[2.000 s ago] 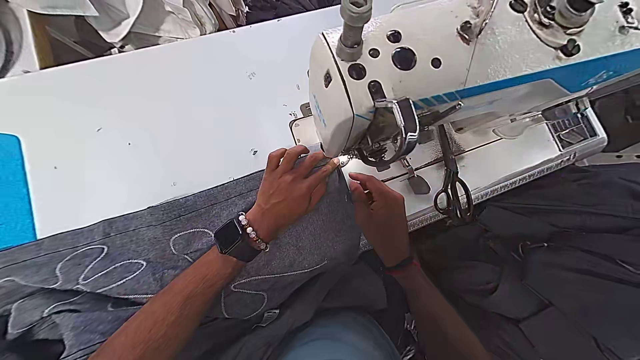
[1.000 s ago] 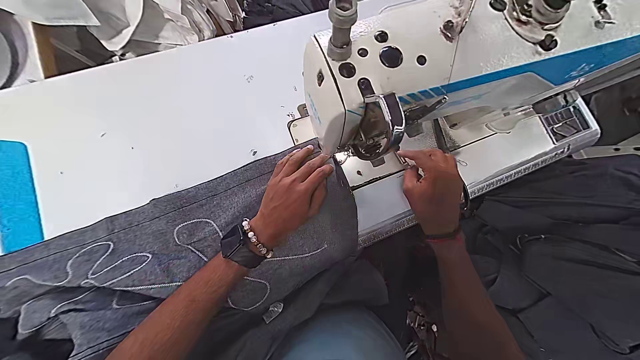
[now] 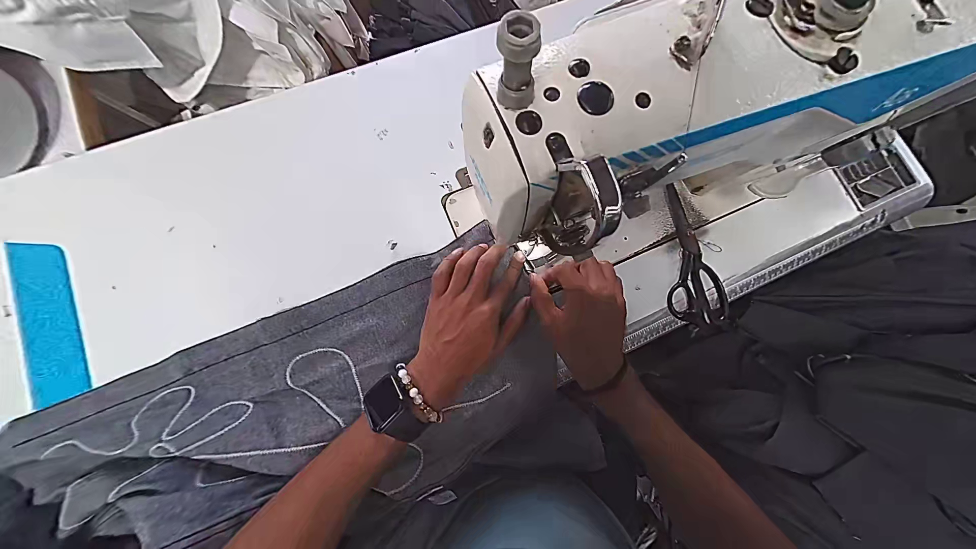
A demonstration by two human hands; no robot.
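Grey denim-like fabric (image 3: 335, 328) with white looping embroidery stretches from the lower left up to the needle area of a white and blue sewing machine (image 3: 625, 84). My left hand (image 3: 469, 320) lies on the fabric, its fingertips beside the presser foot (image 3: 534, 255). It wears a dark watch and a beaded bracelet. Just right of it, my right hand (image 3: 583, 313) has thumb and fingers pinched together at the fabric's edge near the presser foot; what lies between them is hidden. Black-handled scissors (image 3: 695, 286) rest on the machine bed to the right.
Dark fabric (image 3: 854, 366) is heaped at the right. White cloth pieces (image 3: 267, 46) are piled beyond the white table (image 3: 229, 198). A blue patch (image 3: 47, 324) marks the table's left side. The machine head overhangs both hands, and a measuring scale (image 3: 785, 267) runs along the bed's front edge.
My right hand has come back left to the fabric edge from the bed right of the presser foot. The scissors, covered by that hand a second ago, show again. My left hand stays on the fabric.
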